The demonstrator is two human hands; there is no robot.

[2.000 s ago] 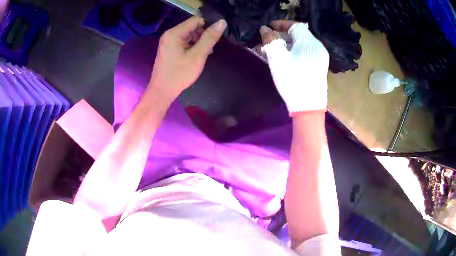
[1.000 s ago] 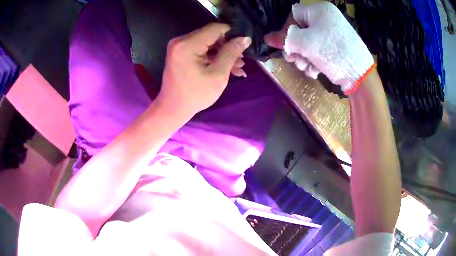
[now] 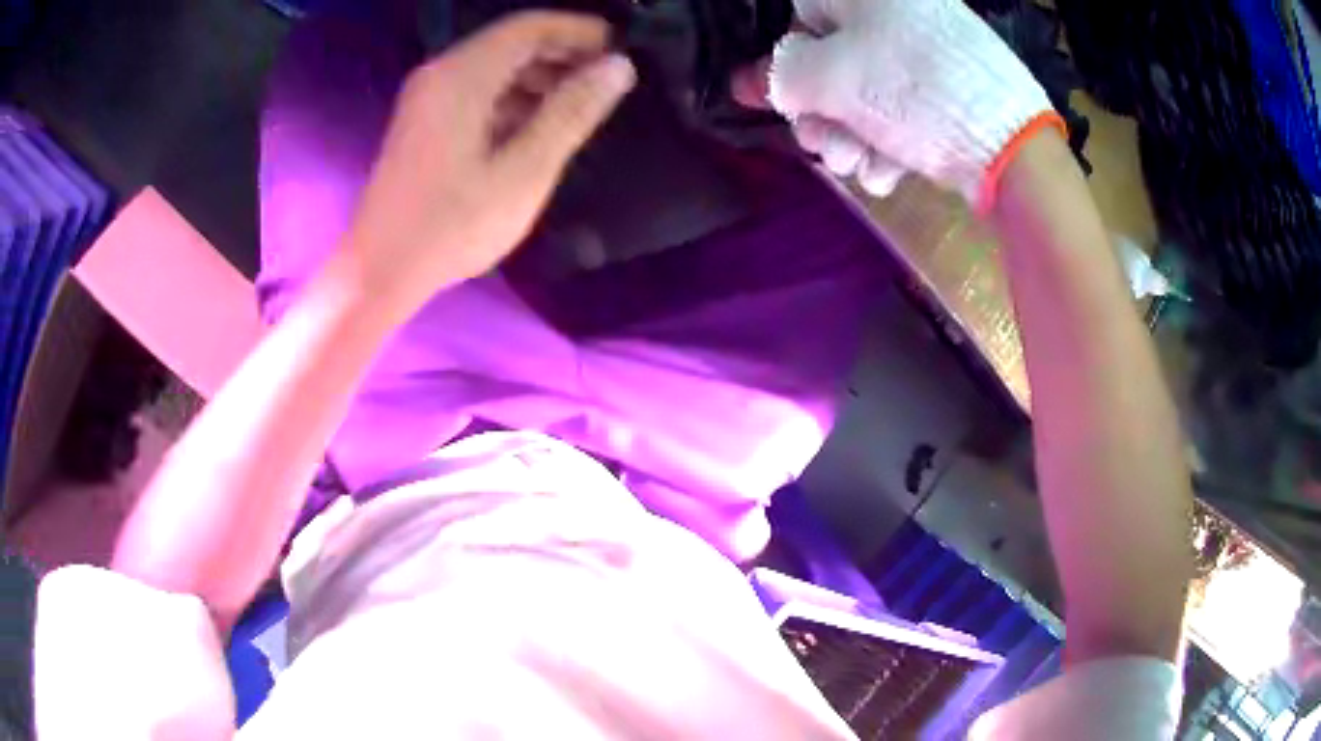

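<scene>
A black cluster (image 3: 674, 73) of ruffled dark pieces lies at the top centre, between my hands, and partly runs out of the picture. My left hand (image 3: 500, 138) is bare, to the left of the cluster, with thumb and fingertips curled close together; whether a small dark piece is between them cannot be told. My right hand (image 3: 906, 94) wears a white knitted glove with an orange cuff. Its fingers are curled at the cluster's right side, and what they hold is hidden by the glove and the dark background.
More black clusters (image 3: 1202, 159) lie at the upper right on the tan bench (image 3: 956, 268). The squeeze bottle (image 3: 1140, 271) is partly hidden behind my right forearm. An open carton (image 3: 167, 290) and blue-purple stacked crates (image 3: 44, 217) are at the left. A shallow tray (image 3: 884, 673) is low at the bottom.
Since one second ago, my left hand has moved left and up, away from my right hand. My right hand has shifted slightly left and up. The whole view has also shifted.
</scene>
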